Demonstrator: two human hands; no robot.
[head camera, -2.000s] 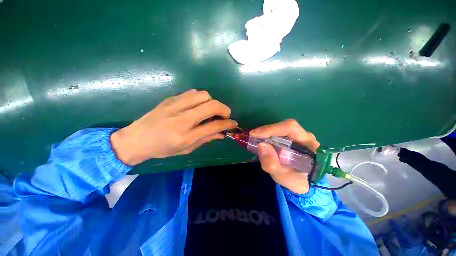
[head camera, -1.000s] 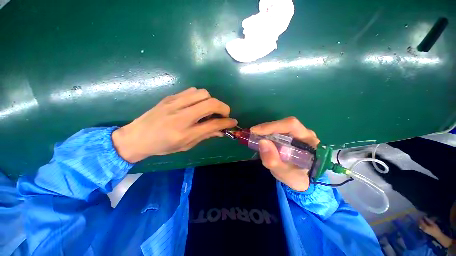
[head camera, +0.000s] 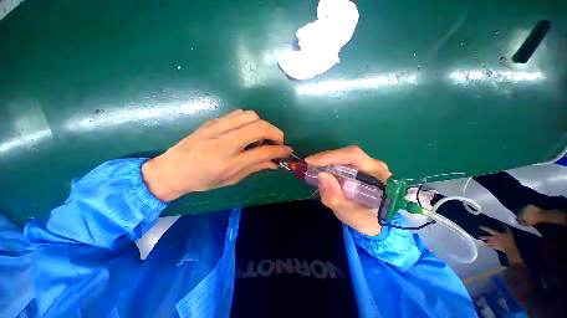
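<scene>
My left hand (head camera: 217, 154) is at the front edge of the green table, its fingers pinching a small dark, silvery workpiece (head camera: 283, 164) that is mostly hidden by the fingers. My right hand (head camera: 351, 186) holds the clear, pinkish dispensing syringe (head camera: 357, 190) like a pen. Its dark red front end (head camera: 299, 168) points left at the workpiece; whether the needle tip touches it cannot be told. The green cap (head camera: 393, 202) is at the rear of the barrel, with the pale air hose (head camera: 457, 233) and a thin black cord behind it.
The glossy green table (head camera: 155, 56) bears a crumpled white tissue (head camera: 323, 42) beyond my hands and a short black stick (head camera: 531, 42) at the far right. At the lower right, past the table edge, another person's hands (head camera: 502, 241) and dark clothing show above the floor.
Both hands keep nearly the same pose, with the syringe slightly further left. The tissue and stick appear slightly shifted left in view. Another person's hands and dark clothing have come further into view at the right.
</scene>
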